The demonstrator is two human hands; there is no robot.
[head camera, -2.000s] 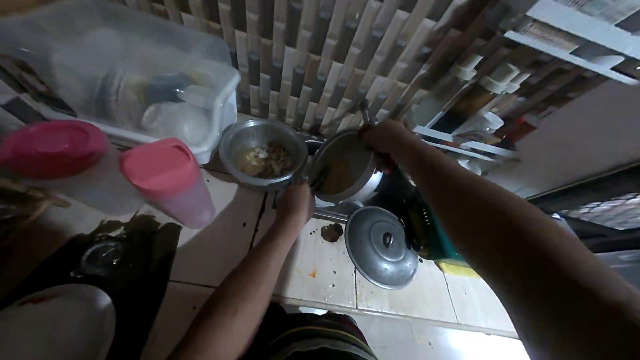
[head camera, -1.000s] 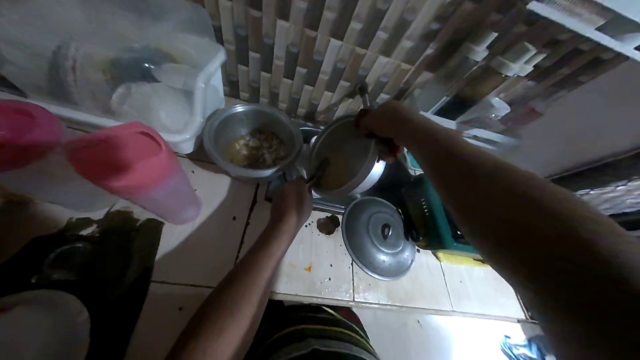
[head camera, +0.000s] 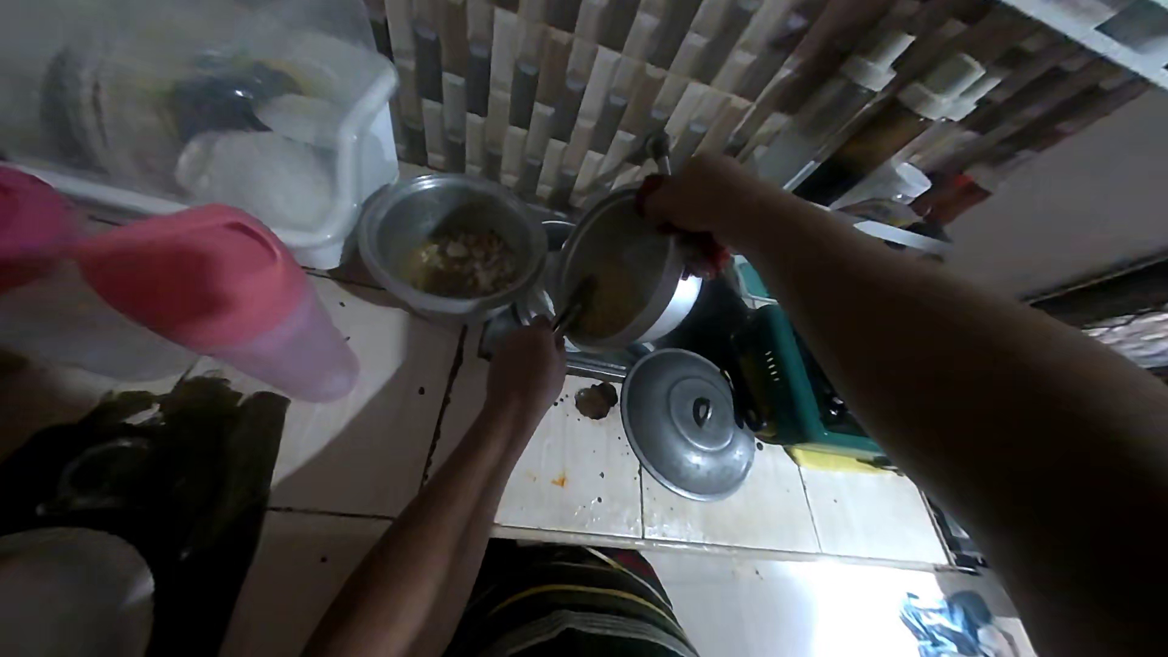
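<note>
My left hand (head camera: 529, 360) is closed on the handle of a dark utensil (head camera: 580, 299), whose end reaches into a tilted metal pot (head camera: 671, 310). With a red cloth (head camera: 707, 255) between, my right hand (head camera: 698, 196) grips that pot at its upper right rim. Some brownish-yellow food or liquid (head camera: 611, 297) lies in the pot. Just left stands a second metal pot (head camera: 383, 260) with chunky food (head camera: 465, 260) in it. A round metal lid (head camera: 689, 424) with a small loop handle rests on the tiles below. The utensil's exact kind is unclear.
A clear plastic bin (head camera: 351, 173) with dishes and pink-lidded pitchers (head camera: 219, 283) stand on the left. At right are a green basket (head camera: 794, 392), a yellow item (head camera: 835, 459) and pump bottles (head camera: 867, 100). A brown lump (head camera: 596, 400) sits on the tiled counter (head camera: 575, 484) near the lid.
Both hands stay at the tilted pot. My left hand and the utensil have shifted only slightly at its left side.
</note>
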